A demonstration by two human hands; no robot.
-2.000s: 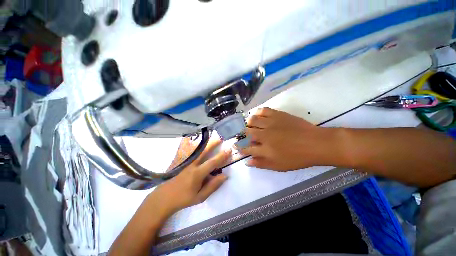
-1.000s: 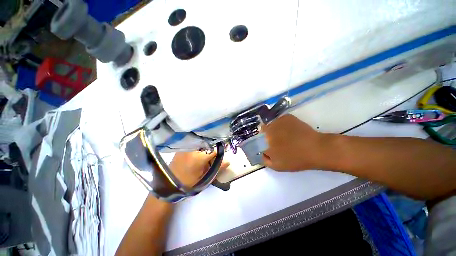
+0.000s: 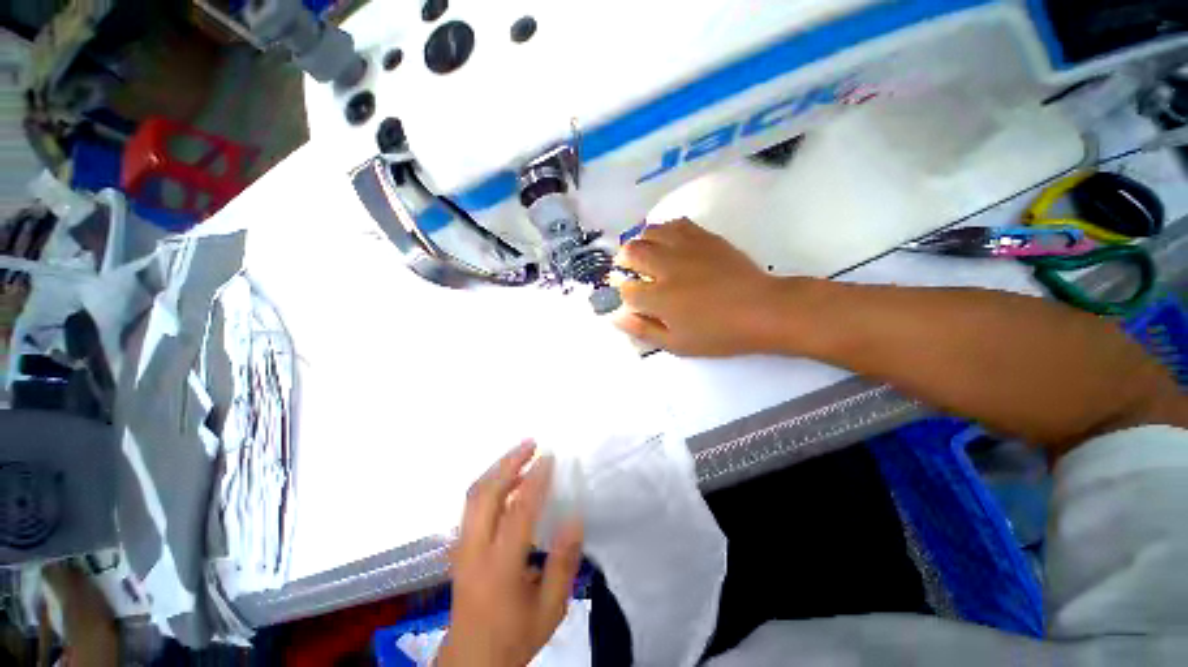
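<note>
The white sewing machine (image 3: 730,111) with "JACK" lettering stands over the table. My right hand (image 3: 697,289) is beside the needle area (image 3: 584,261), its fingers bent. A small grey piece (image 3: 606,300) shows at its fingertips; whether they grip it is hidden. My left hand (image 3: 515,560) is at the table's front edge, thumb and fingers apart. They touch the left end of a white fabric piece (image 3: 658,521), which hangs over the edge towards my lap. I cannot tell whether the left hand grips it.
A bundle of grey and white cut pieces (image 3: 254,430) lies at the table's left. Snips (image 3: 1003,242) and green-and-yellow scissors (image 3: 1101,280) lie on the right. Blue bins (image 3: 964,521) are below the ruler-marked edge (image 3: 795,430). A red crate (image 3: 183,163) stands far left.
My left hand has moved from beside the needle down to the front edge, where the white piece now shows. My right hand stays by the needle. The view has shifted, showing more table.
</note>
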